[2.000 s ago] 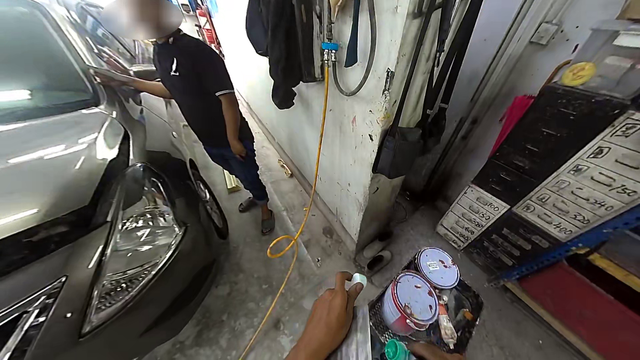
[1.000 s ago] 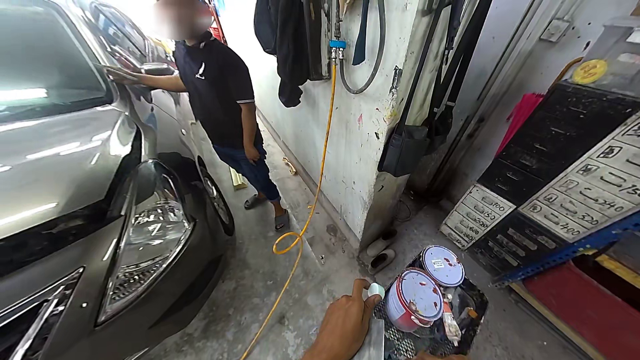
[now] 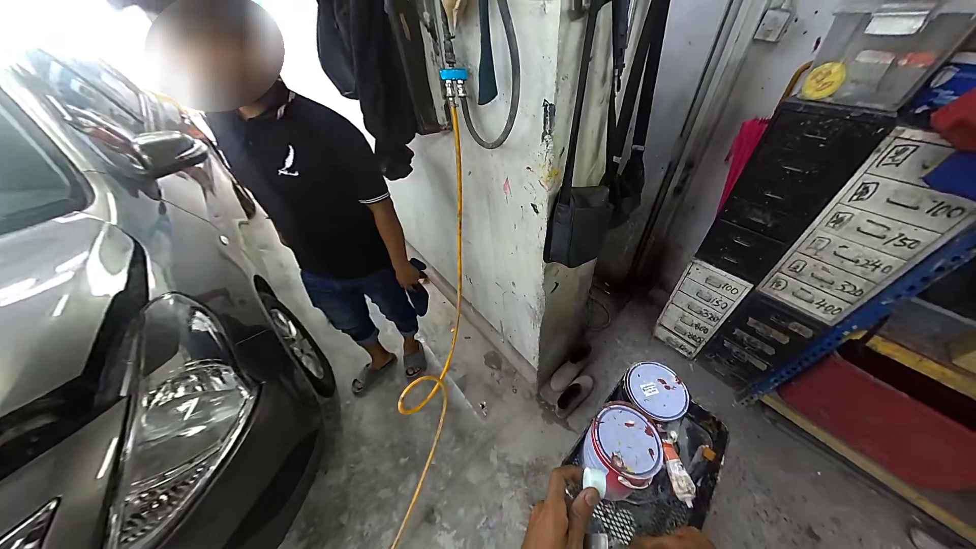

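Note:
At the bottom centre-right, my left hand (image 3: pixel 560 509) pinches a small whitish cap (image 3: pixel 594 481) between thumb and finger. My right hand (image 3: pixel 675 540) shows only as a strip at the bottom edge, its fingers mostly out of frame; whether it holds anything is hidden. Just beyond both hands is a black mesh-bottomed tray (image 3: pixel 719 446). It bears a red-rimmed paint can (image 3: pixel 627 446) with a paint-spotted lid, a second lidded can (image 3: pixel 657 390) behind it, and a smeared squeeze tube (image 3: pixel 678 473) lying to their right.
A grey car (image 3: pixel 229 427) fills the left side. Beside it stands a person (image 3: pixel 313 183) in a black shirt. A yellow hose (image 3: pixel 458 252) hangs along the pillar (image 3: pixel 511 229) and loops on the floor. Drawer cabinets (image 3: pixel 831 229) and a blue metal rack (image 3: pixel 808 347) stand at right.
The person by the car has lowered an arm from the car and now stands nearer. A green-topped item by my hands two seconds ago is out of view. The cap remains in my left hand.

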